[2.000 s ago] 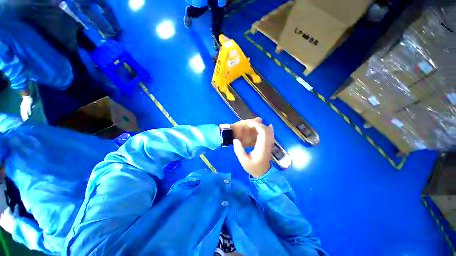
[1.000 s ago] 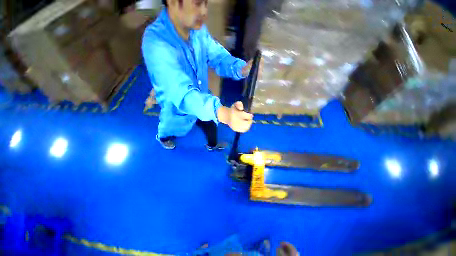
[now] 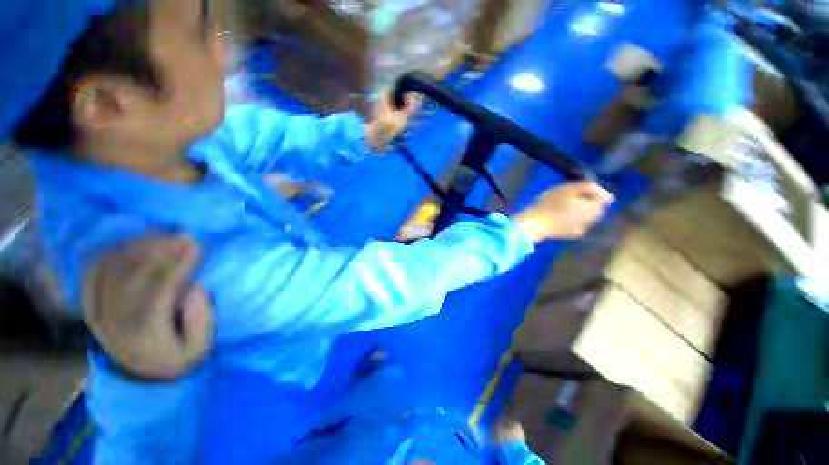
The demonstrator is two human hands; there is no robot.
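A person in blue work clothes (image 3: 300, 281) stands close on the left. Both of that person's hands grip the black handle (image 3: 509, 132) of a hand pallet truck. A bit of its yellow body (image 3: 421, 222) shows behind the arms; its forks cannot be made out. A large blurred, curled hand-like shape (image 3: 148, 307) lies over that person's upper arm; it may be my left hand, but whose it is stays unclear. A small blurred skin-coloured patch beside a blue sleeve at the bottom edge may be my right hand (image 3: 509, 432). I see nothing held in either.
Open brown cartons (image 3: 650, 318) stand at the right beside a yellow floor line (image 3: 491, 390). A dark green surface (image 3: 791, 363) is at the far right. Wrapped goods (image 3: 414, 36) stand at the top. Other blurred blue-clothed figures (image 3: 718, 68) are at the upper right.
The view has swung and come much closer to the person at the handle. The forks have dropped from clear sight. Cartons now show on the right, and the curled hand-like shape has appeared.
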